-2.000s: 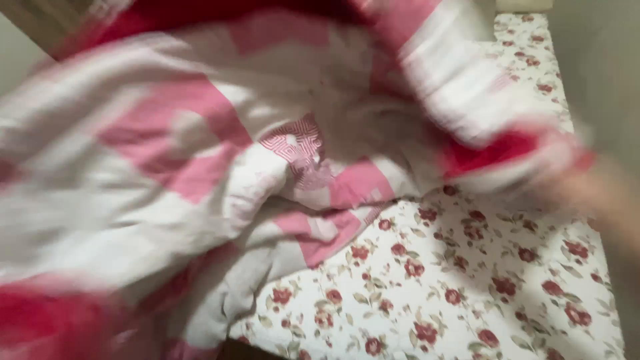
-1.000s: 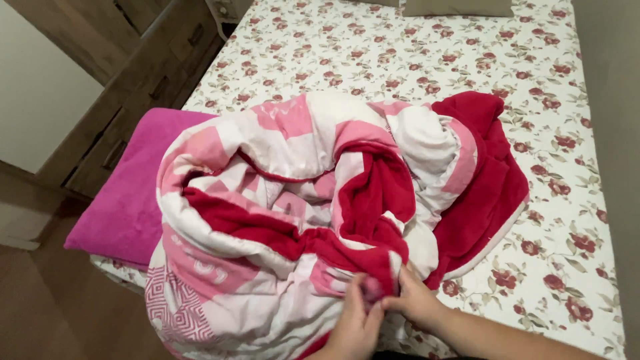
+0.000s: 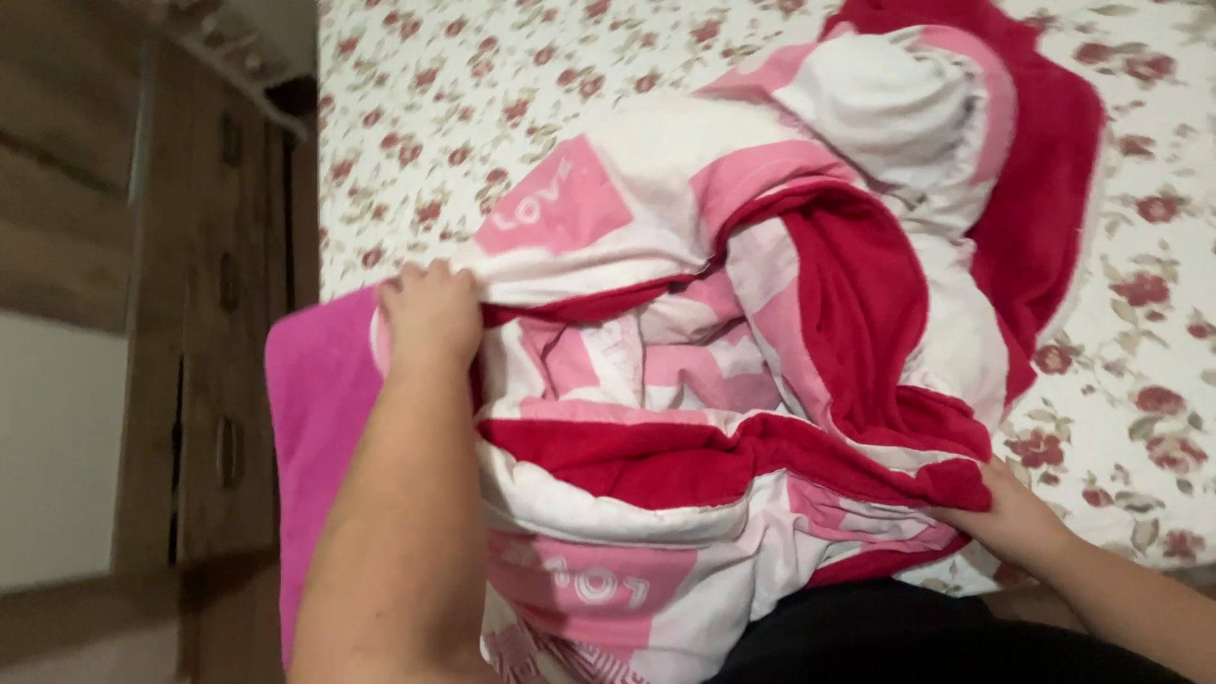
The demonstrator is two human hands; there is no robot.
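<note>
A crumpled comforter (image 3: 608,475), pink and white patchwork on one side and plush red on the other, lies in a heap on a bed with a floral sheet (image 3: 427,123). My left hand (image 3: 432,304) grips its left edge, fingers curled over the fabric. At the lower right, my right hand (image 3: 988,503) is closed on a red corner of the comforter, its fingers partly hidden by the cloth. Between my hands the comforter forms an open hollow with patchwork inside. A red part of it spreads at the upper right.
A magenta folded blanket or cushion (image 3: 323,399) lies under the comforter's left side at the bed's edge. A wooden dresser with drawer handles (image 3: 228,380) stands left of the bed. My dark clothing touches the near side of the comforter.
My left hand has moved from beside my right hand to the comforter's left edge. My right hand stays at the lower right part of the comforter. The view has turned and come closer.
</note>
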